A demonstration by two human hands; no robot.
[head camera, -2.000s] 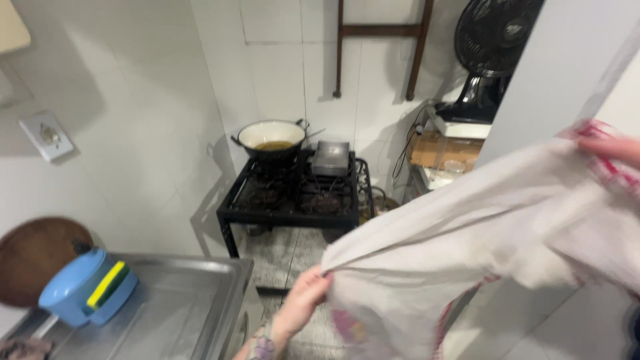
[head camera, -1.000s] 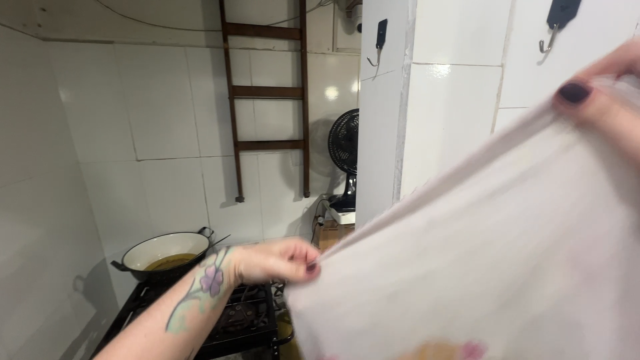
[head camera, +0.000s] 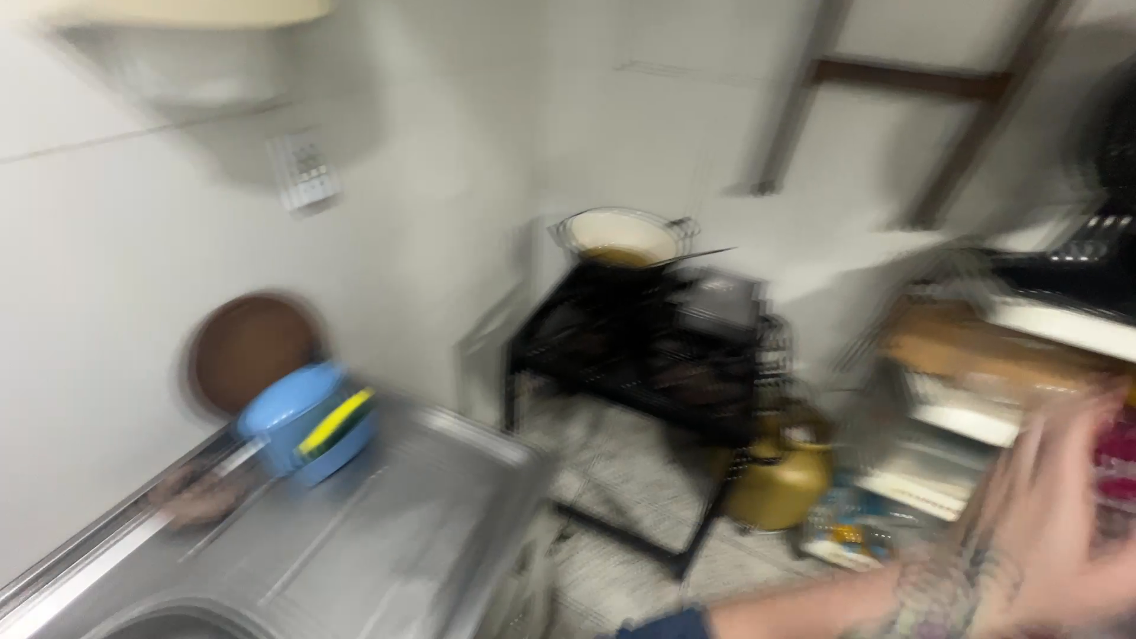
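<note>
My left hand (head camera: 1034,497), with a tattooed wrist and a dark blue sleeve, reaches in from the lower right and is strongly blurred. Its fingers point up beside a magenta thing (head camera: 1116,461) at the right edge; whether they grip it cannot be made out. My right hand is out of view. Left of the hand stands a black stove (head camera: 639,355) with a white-lined pan (head camera: 621,235) holding yellowish liquid and a grey metal box or pan (head camera: 719,297). A blue container (head camera: 293,417) with a yellow and green sponge (head camera: 335,424) rests on the steel sink counter (head camera: 399,515).
A round brown thing (head camera: 253,355) leans on the wall behind the blue container. Beside the stove stands a yellow gas cylinder (head camera: 781,479). Shelves with a cardboard box (head camera: 976,346) are at the right, and a wooden ladder (head camera: 914,78) hangs on the wall.
The pale printed cloth that both hands held stretched is no longer in view. My right hand has left the view, and my left hand is farther right. The view has swung down and left.
</note>
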